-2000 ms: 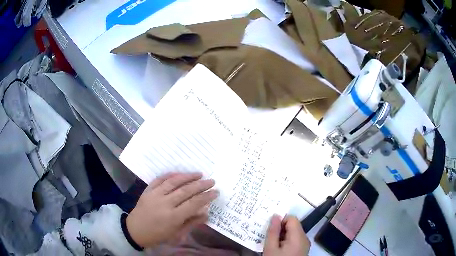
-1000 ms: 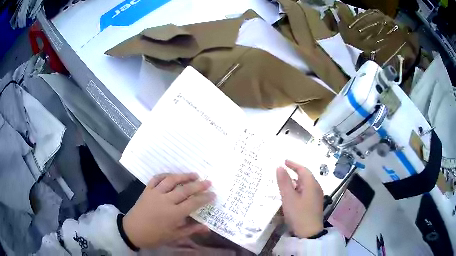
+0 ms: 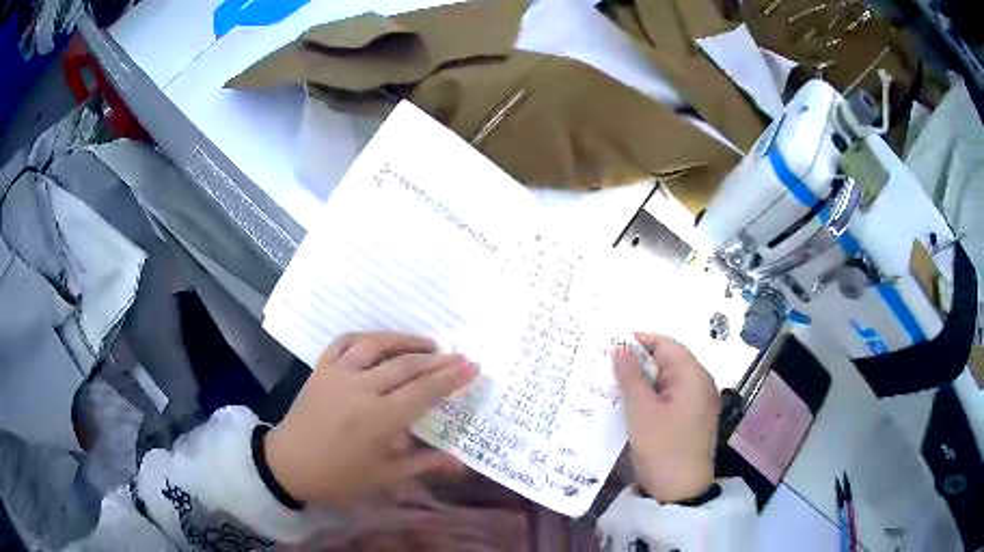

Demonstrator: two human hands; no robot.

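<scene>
An open notebook with lined white pages and handwriting lies tilted at the table's front edge, its lower end over my lap. My left hand rests on the lower left part of the page, fingers together, with the thumb at the bottom edge. My right hand holds the notebook's right edge between thumb and curled fingers. Part of the right edge is hidden by this hand.
The white sewing machine head stands at the right. Brown garment panels lie behind the notebook. A pink-backed smartphone, a partly hidden screwdriver and snips lie at the right. Grey cloth is heaped at the left.
My right hand has moved up along the notebook's right edge from its lower corner. My left hand stays on the lower left page. The camera view has shifted slightly.
</scene>
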